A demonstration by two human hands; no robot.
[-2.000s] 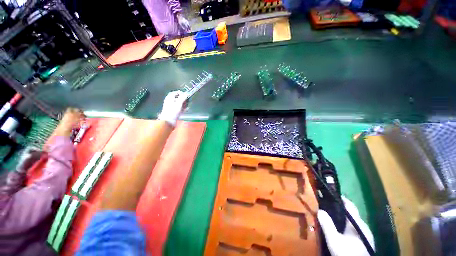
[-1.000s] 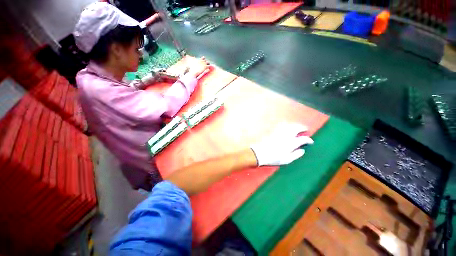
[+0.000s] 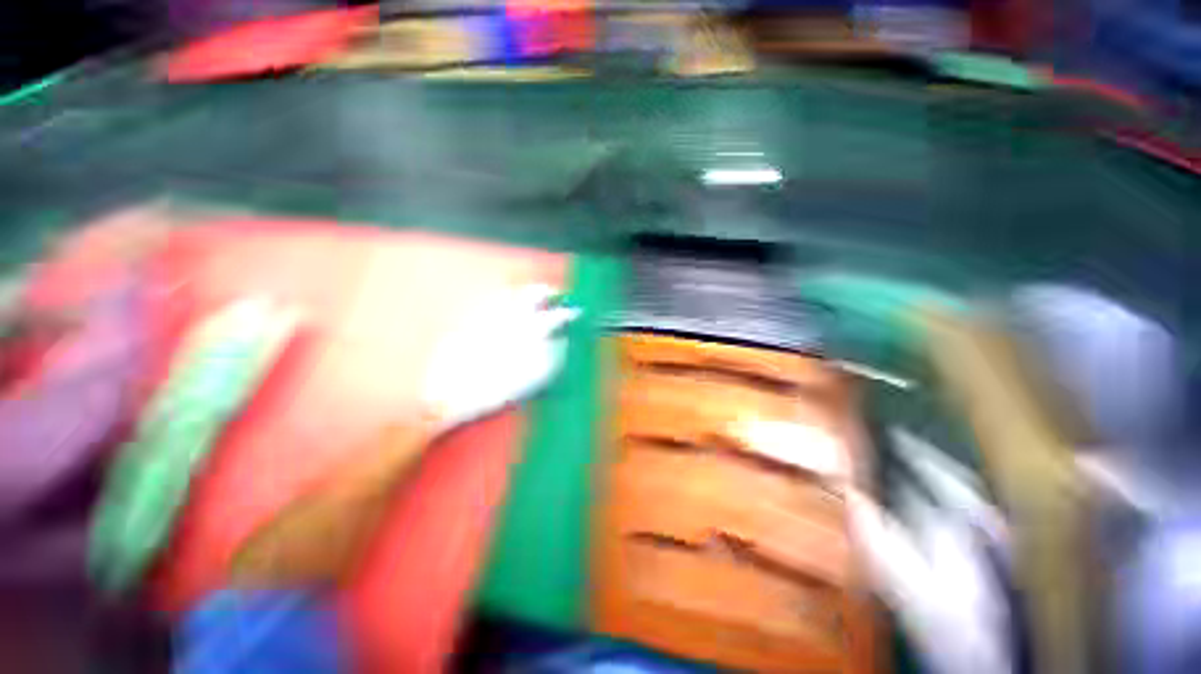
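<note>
The view is strongly blurred. The orange-brown fixture [image 3: 724,494] lies in front of me, and no board shows in its pockets. The black screw tray [image 3: 711,292] is at its top end. My left hand [image 3: 501,356], in a white glove, is over the right part of the red mat [image 3: 441,527], fingers apart, with nothing visible in it. My right hand [image 3: 929,566], in a white glove, is at the fixture's right side. A dark shape lies by it, but the blur hides whether the hand holds it.
Long green-and-white strips [image 3: 185,435] lie on the red mat at left, beside another person's pink sleeve [image 3: 66,435]. The dark green conveyor [image 3: 461,145] runs across behind. Tan cardboard [image 3: 1008,448] and blurred silvery stacks [image 3: 1100,362] are at right.
The view swung left and then back to the fixture. My left hand has come back from the conveyor to over the red mat, and the strip it touched there is no longer at it.
</note>
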